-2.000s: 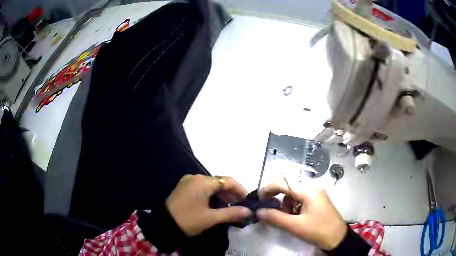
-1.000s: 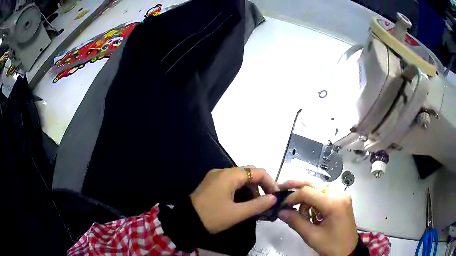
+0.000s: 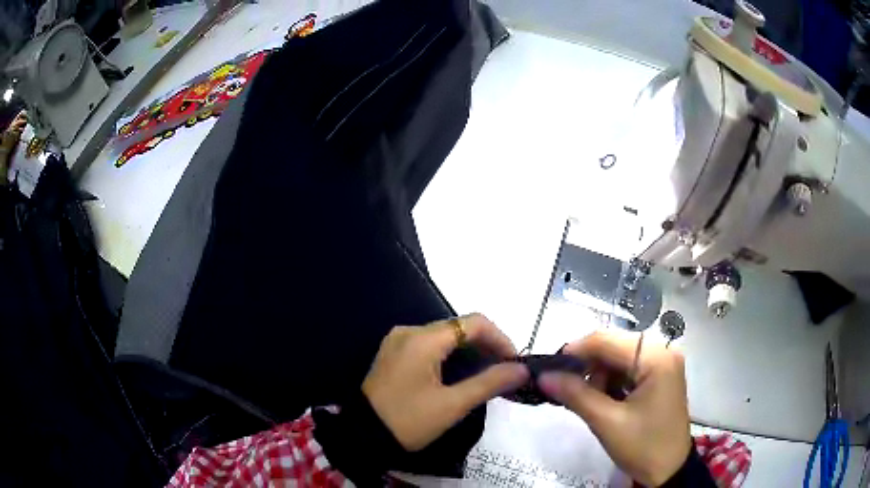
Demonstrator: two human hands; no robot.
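A large black garment panel (image 3: 296,219) with a grey edge and pale stitch lines lies over the left and middle of the table. Its small folded end (image 3: 536,377) is pinched between both hands, in front of the needle plate. My left hand (image 3: 439,381) grips it from the left, thumb and fingers together. My right hand (image 3: 625,405) grips it from the right; a thin pointed tool seems to stick up from its fingers. The grey needle plate (image 3: 596,286) lies under the cream-white sewing machine (image 3: 739,162). The fingertips hide part of the fold.
Blue-handled scissors (image 3: 828,453) lie at the right edge. A small black cloth piece (image 3: 820,295) lies under the machine arm. A red-and-yellow sticker (image 3: 191,105) is on the table at left. More dark cloth (image 3: 57,343) hangs at far left. Ruler marks (image 3: 534,469) run along the front edge.
The view has shifted, so the cloth and machine sit farther right than two seconds ago. Both hands still pinch the folded end, which has turned slightly; the right fingers have shifted on it.
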